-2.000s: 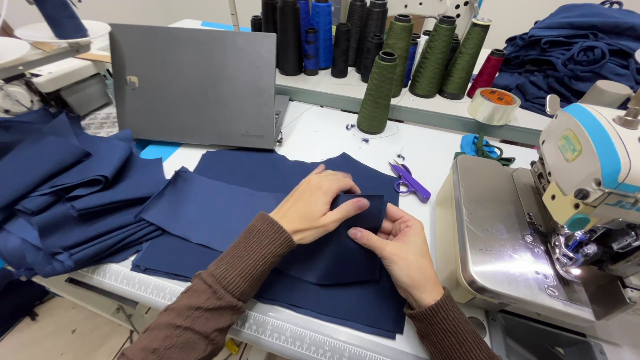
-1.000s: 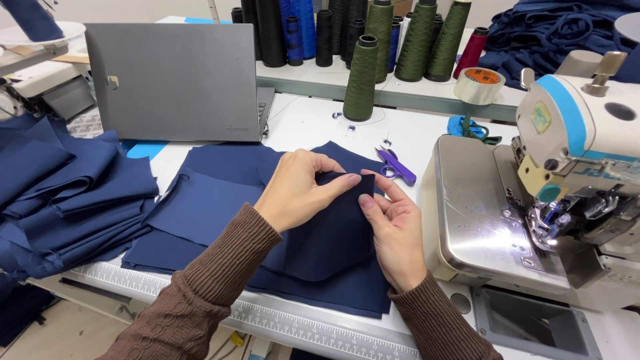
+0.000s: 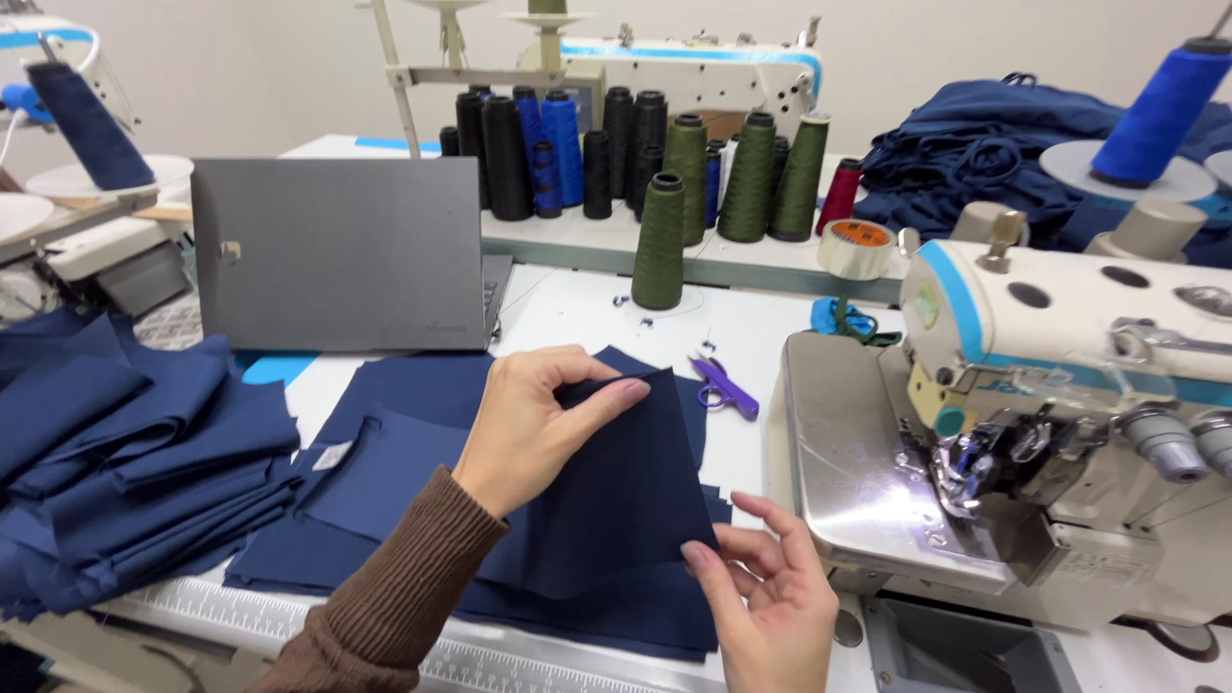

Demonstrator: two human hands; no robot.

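Observation:
My left hand (image 3: 544,414) pinches the upper edge of a navy fabric piece (image 3: 626,481) between thumb and fingers, lifting it off the pieces below. At the piece's lower right corner is my right hand (image 3: 770,587), its thumb and fingertips at the edge; whether they grip it is hard to tell. Beneath lie stacked navy fabric pieces (image 3: 385,375), and a folded part with a small white label (image 3: 332,456) shows on the left. Purple thread snips (image 3: 729,387) rest on the white table just beyond the fabric's right side.
A heap of navy fabric (image 3: 144,452) lies at left, before a grey laptop (image 3: 337,255). An overlock sewing machine (image 3: 1059,385) stands at right. Behind are thread cones (image 3: 659,241), a tape roll (image 3: 855,248) and more navy fabric (image 3: 982,144). A ruler strip (image 3: 520,669) runs along the front edge.
My right hand has moved down from the fabric's upper corner, near my left hand, to its lower right corner. The held piece now hangs more spread out, and a white label has come into sight.

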